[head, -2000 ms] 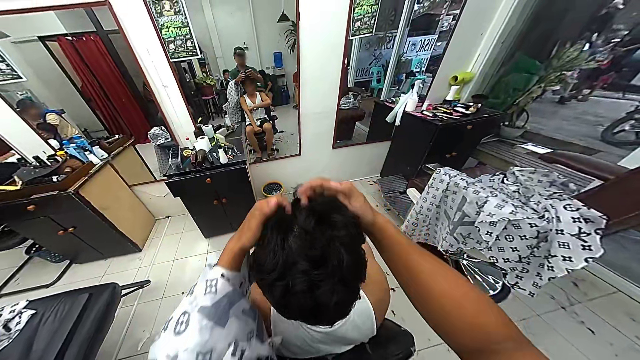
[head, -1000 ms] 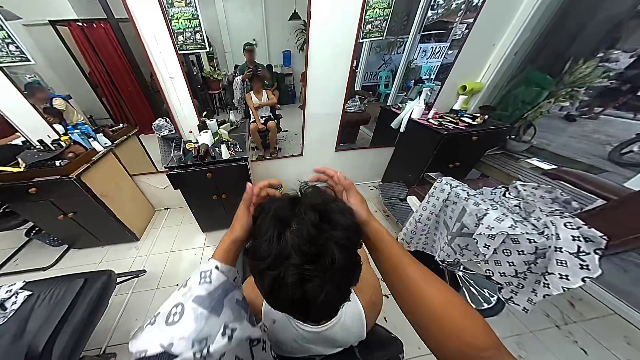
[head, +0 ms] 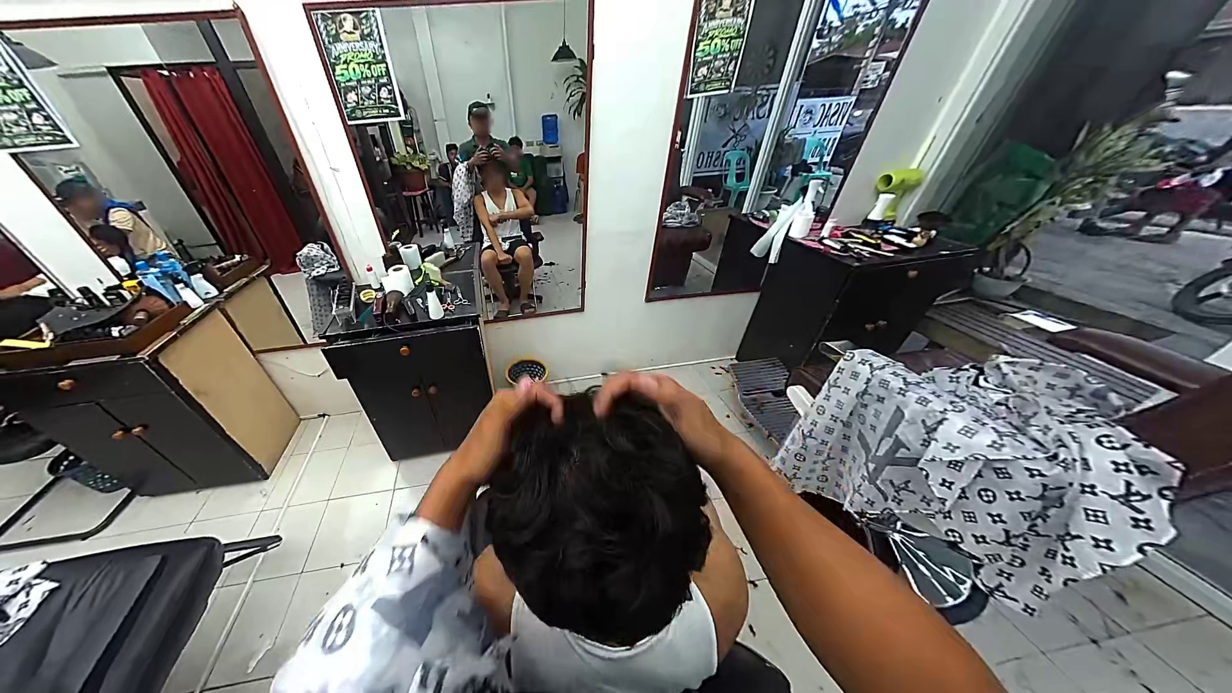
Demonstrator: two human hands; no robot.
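Note:
A seated person with dark wavy hair [head: 597, 520] and a white tank top [head: 616, 659] is below me, seen from behind and above. My left hand [head: 510, 419] rests at the front left of the hair, fingers bent over it. My right hand [head: 669, 404] touches the front right of the hair with curled fingers. Neither shows a tool; whether strands are gripped cannot be told. A white patterned barber cape [head: 385, 606] hangs over my left forearm. The wall mirror [head: 539, 115] reflects the seated person and someone standing behind.
Ahead stands a black cabinet [head: 414, 385] with bottles and tools, a small basket [head: 526, 372] beside it. At right are another cabinet [head: 847, 298] with a green hair dryer [head: 899, 180] and a cape-covered chair [head: 972, 462]. A black padded seat [head: 115, 597] is at lower left.
My hands were lifted with fingers spread at the front of the hair a second ago; now the fingers are curled down onto it. In the mirror, the seated person's arm has come up across the chest.

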